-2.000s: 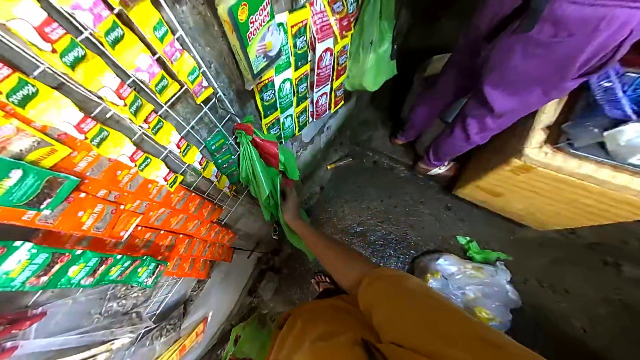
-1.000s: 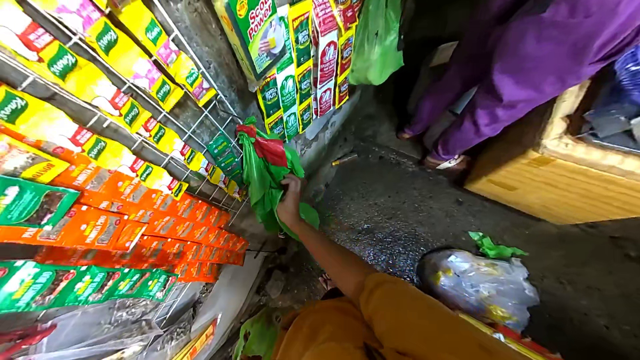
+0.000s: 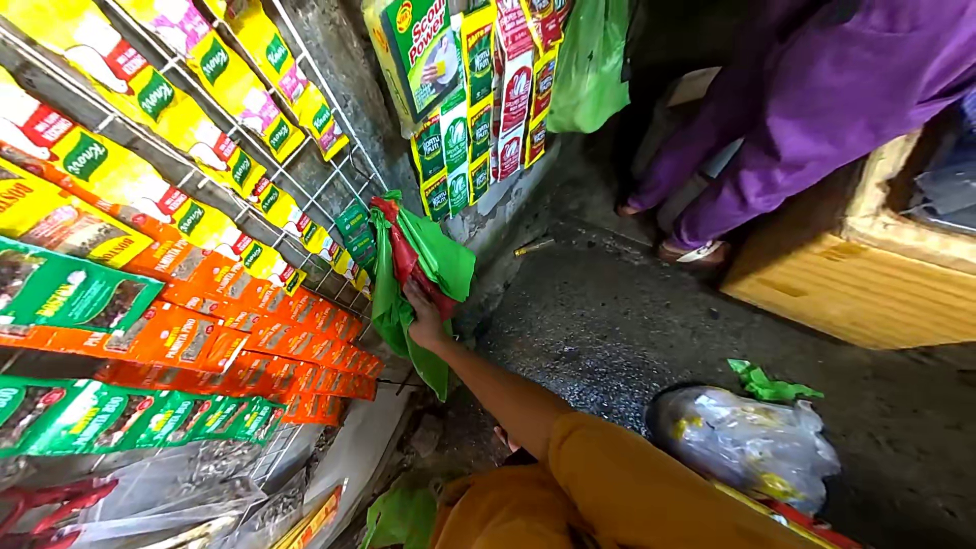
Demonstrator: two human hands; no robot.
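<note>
My right hand (image 3: 427, 316) reaches in from below, its fingers closed on the lower part of a red plastic bag (image 3: 402, 248). Green plastic bags (image 3: 438, 255) hang around the red one in the same bundle, at the near corner of a white wire rack (image 3: 339, 179). Small dark green sachets (image 3: 355, 235) hang right beside the bundle. Part of my fingertips is hidden in the folds. My left hand is out of view.
Strips of seasoning sachets (image 3: 217, 156) cover the rack. A scouring pad pack (image 3: 423, 57) and more sachets hang beyond. A person in purple trousers (image 3: 793, 114) stands by a cardboard box (image 3: 831, 293). A filled clear plastic bag (image 3: 751, 442) rests at lower right.
My right hand has moved from the green bags onto the red bag. The red bag now hangs lower and more stretched out, and the green bags are spread wider.
</note>
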